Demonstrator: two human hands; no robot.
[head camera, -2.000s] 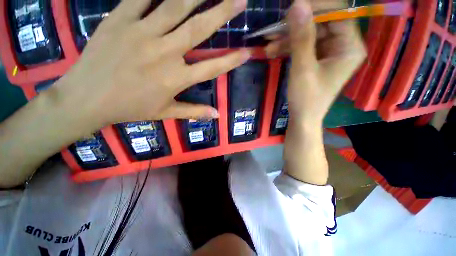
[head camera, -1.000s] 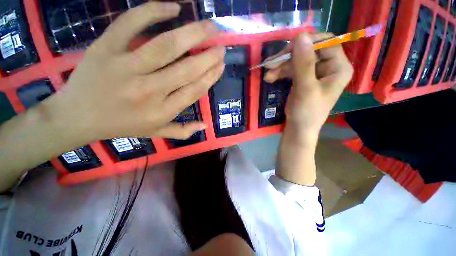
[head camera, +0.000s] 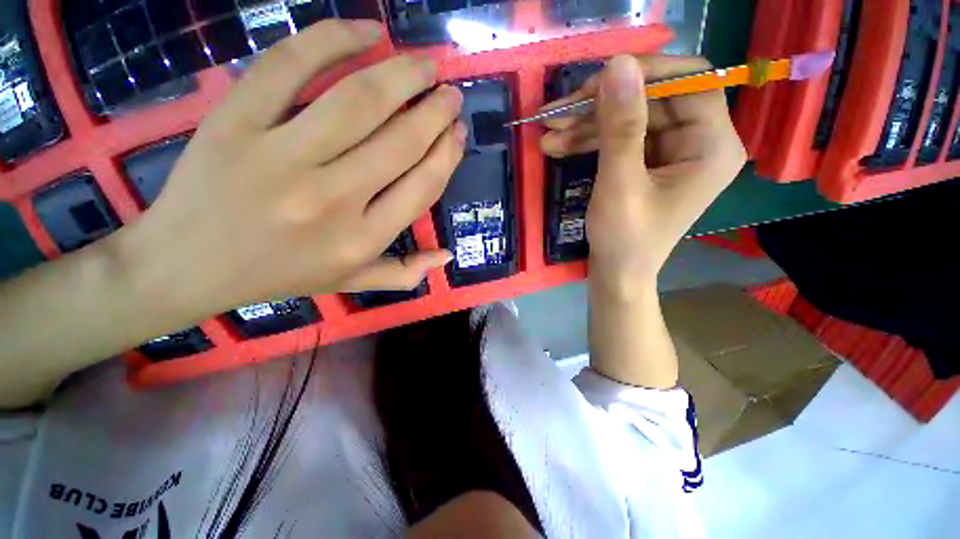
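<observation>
My right hand holds tweezers with an orange grip and purple end. Their thin tip points left, at the edge of a small black pad in the upper part of an open-backed phone. That phone lies in a slot of the red-orange foam tray. My left hand is spread palm down over the tray, its fingertips at that phone's left edge, hiding parts of other phones. The glossy sticker sheet with black squares lies across the tray's far row; its right part has bright glare.
More red-orange trays with phones stand at the right on the dark green bench. Below the bench edge are a brown cardboard box, red-orange slabs and black cloth. My white shirt is at the bottom.
Over two seconds the tweezers came down from the sheet to the phone, and a black pad now shows at their tip. My left hand shifted slightly left and down, off the sheet's middle.
</observation>
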